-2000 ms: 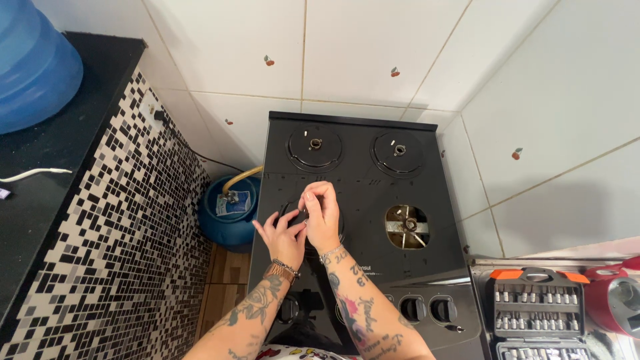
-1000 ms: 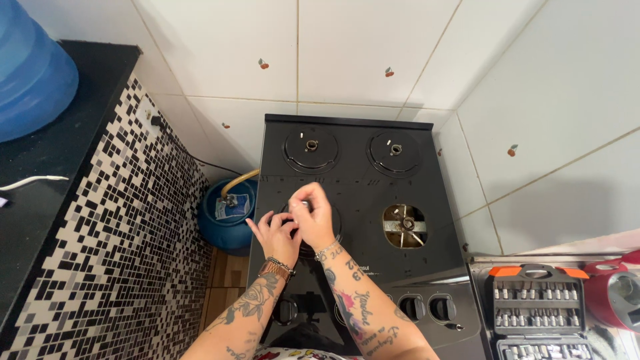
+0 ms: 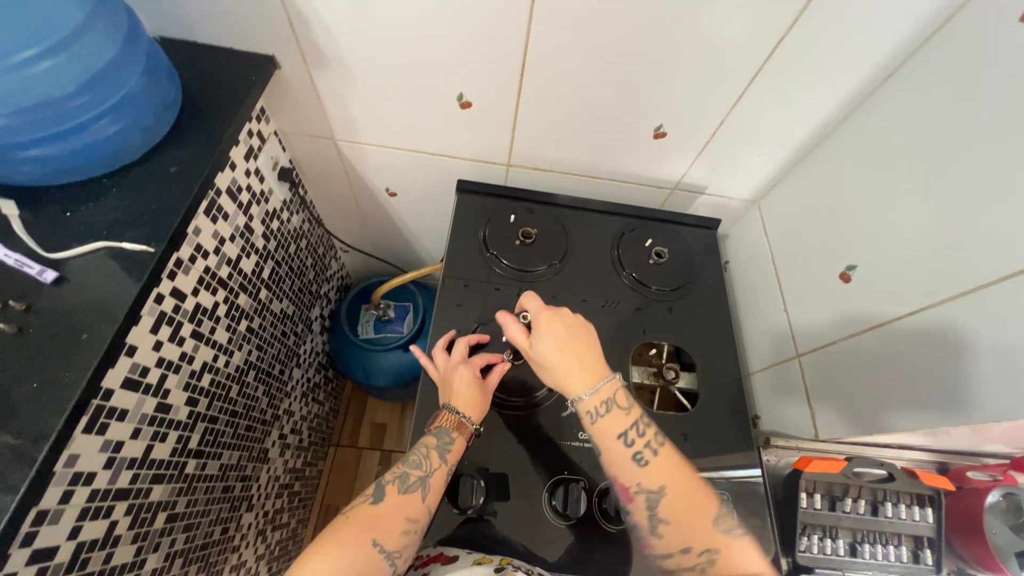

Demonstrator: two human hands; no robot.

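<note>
A black glass-top gas stove (image 3: 552, 296) stands below me without grates or burner caps. Over its front left burner, my left hand (image 3: 468, 368) pinches at a small metal piece (image 3: 510, 357) between thumb and index finger, at the burner's centre. My right hand (image 3: 564, 340), just right of it and higher, is curled with a small round metal piece (image 3: 525, 318) between thumb and index finger; its exact kind is unclear. The front right burner (image 3: 666, 374) has an open cutout showing the metal beneath. Both rear burners (image 3: 526, 235) show bare centre fittings.
A blue gas cylinder (image 3: 384, 344) with a yellow hose (image 3: 406, 278) stands left of the stove, beside a mosaic-tiled counter with a black top (image 3: 216, 72). A blue water jug (image 3: 80, 96) is on that counter. At right lie a socket-bit case (image 3: 868, 512) and a red object (image 3: 988, 512).
My right hand has lifted slightly away from my left hand, and a round metal piece now shows in its fingers. My left hand stays over the front left burner.
</note>
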